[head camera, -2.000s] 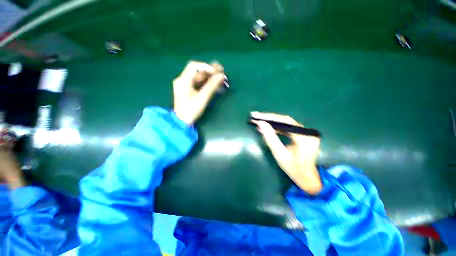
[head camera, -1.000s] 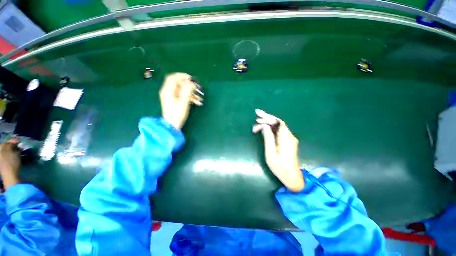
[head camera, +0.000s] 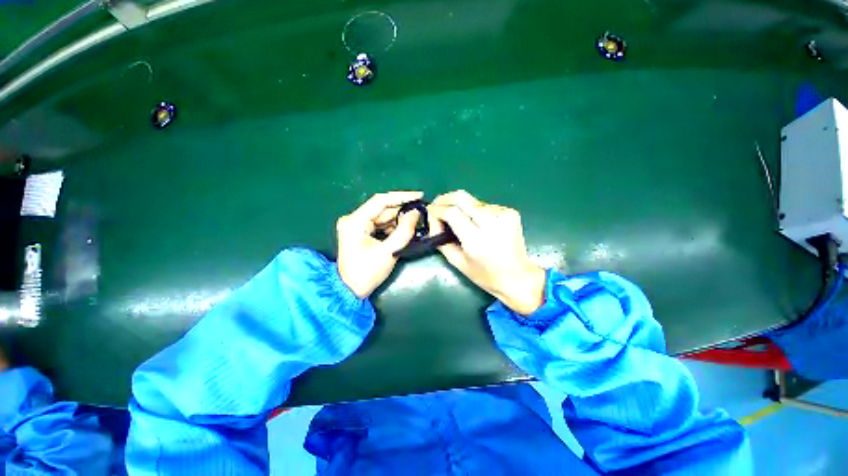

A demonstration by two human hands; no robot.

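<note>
My left hand [head camera: 374, 240] holds a round black unit [head camera: 415, 219] by its edge, in front of me above the green surface. My right hand [head camera: 486, 244] meets it from the right, its fingertips at the unit's right side. A slim black stick, likely tweezers [head camera: 428, 245], shows below the unit between the two hands, against my right fingers. Its far end and the fingertips' exact contact are partly hidden.
Black units with yellowish centres lie along the far side, at left [head camera: 164, 114], middle [head camera: 361, 70] and right [head camera: 611, 46]. A pale control box [head camera: 814, 177] stands at the right edge. White papers [head camera: 42, 193] lie at left. Another person's blue sleeve [head camera: 51, 428] shows at lower left.
My hands were apart and are now together at the centre. The left hand moved right and nearer with the round unit. The black stick shows again below the unit. The camera view has shifted.
</note>
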